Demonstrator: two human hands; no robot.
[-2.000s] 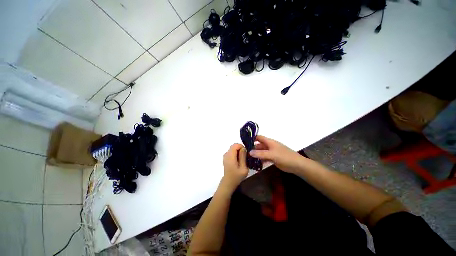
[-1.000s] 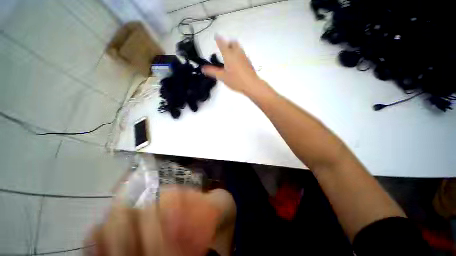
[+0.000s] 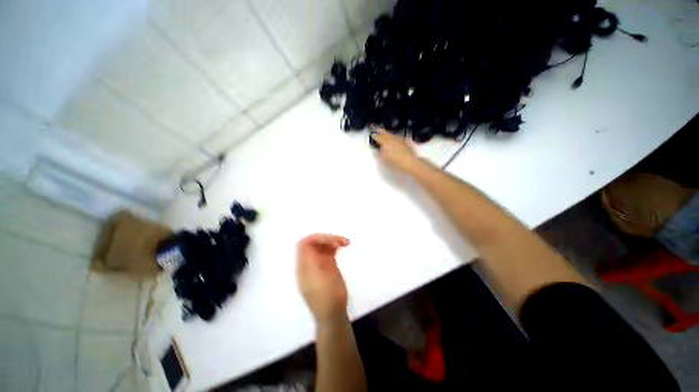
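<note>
The large heap of black cables [image 3: 460,69] lies along the wall side at the top of the view. My right hand [image 3: 395,151] reaches to the near edge of this heap, with a bit of black cable at its fingertips; whether the fingers grip it is too blurred to tell. My left hand [image 3: 322,268] is over the white tabletop nearer to me, fingers loosely bent, holding nothing. The smaller cable pile [image 3: 211,268] lies to the left, apart from both hands.
A cardboard box [image 3: 129,245] stands by the wall beside the small pile. A smartphone [image 3: 173,366] lies near the table end. A thin lone cable [image 3: 201,191] lies by the wall. At the right are a red stool [image 3: 651,279] and part of a seated person [image 3: 651,203].
The coiled bundle seen in both hands at first is no longer in them. My right hand went to the small pile, then to the large heap. My left hand came back over the table.
</note>
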